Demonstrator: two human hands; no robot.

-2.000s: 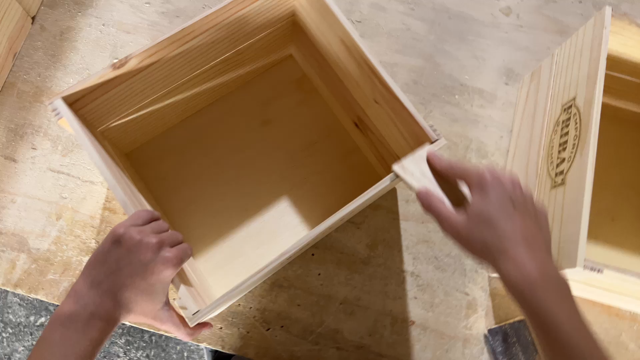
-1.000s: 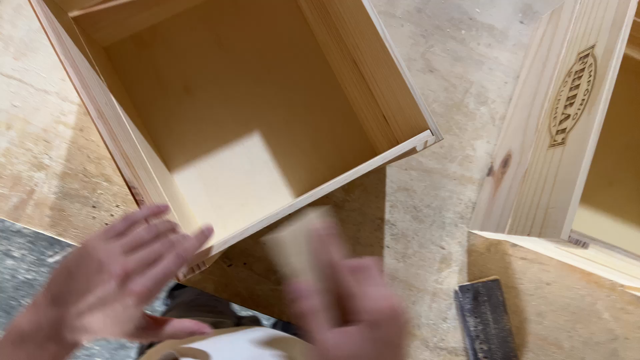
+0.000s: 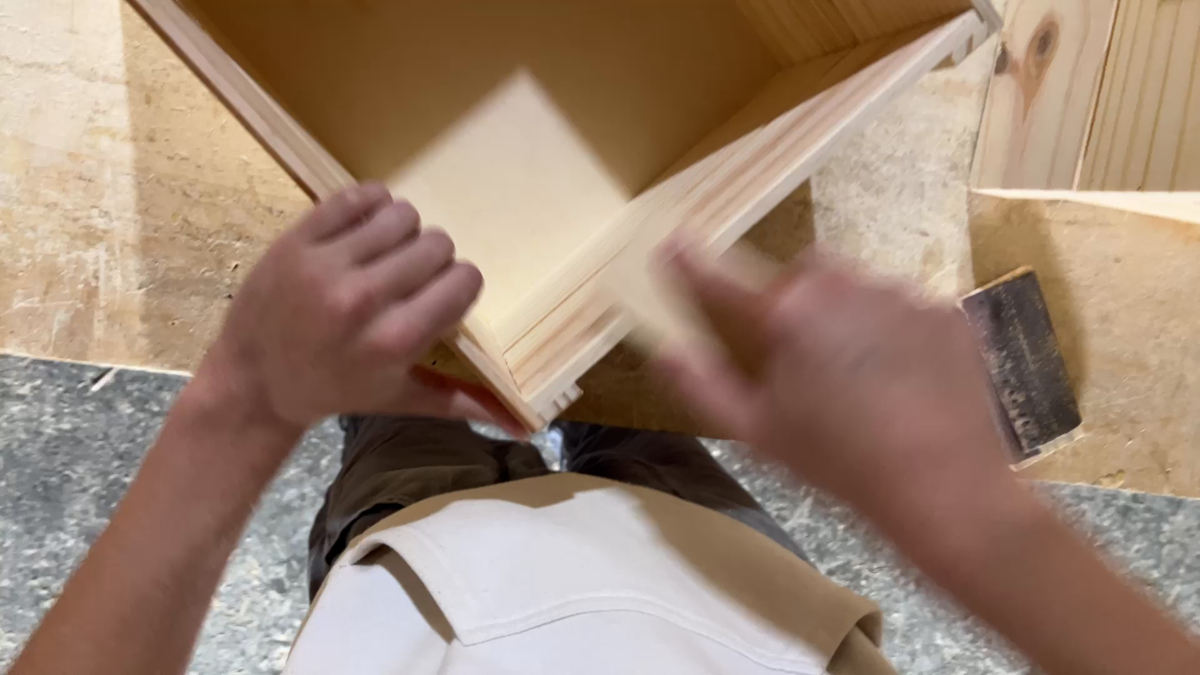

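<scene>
An open-topped wooden box (image 3: pixel 759 169) with finger-jointed corners fills the upper middle, one corner pointing toward me. My left hand (image 3: pixel 356 309) grips its left wall near that corner, fingers over the rim and thumb low on the outer side. On the right wall's top edge lies a pale, flat block (image 3: pixel 666 291), blurred by motion, perhaps a sanding block. My right hand (image 3: pixel 806 347), also blurred, is closed around this block.
A dark, worn block (image 3: pixel 1022 361) lies on the wooden workbench (image 3: pixel 1125 356) at the right. Part of another wooden box (image 3: pixel 1050 103) stands at the upper right. The bench's front edge runs just before my apron (image 3: pixel 581 572), above a speckled grey floor (image 3: pixel 84 469).
My left hand has gone from spread fingers to a grip on the box wall. My right hand has brought the pale block onto the right wall's edge. The view has shifted down toward my body.
</scene>
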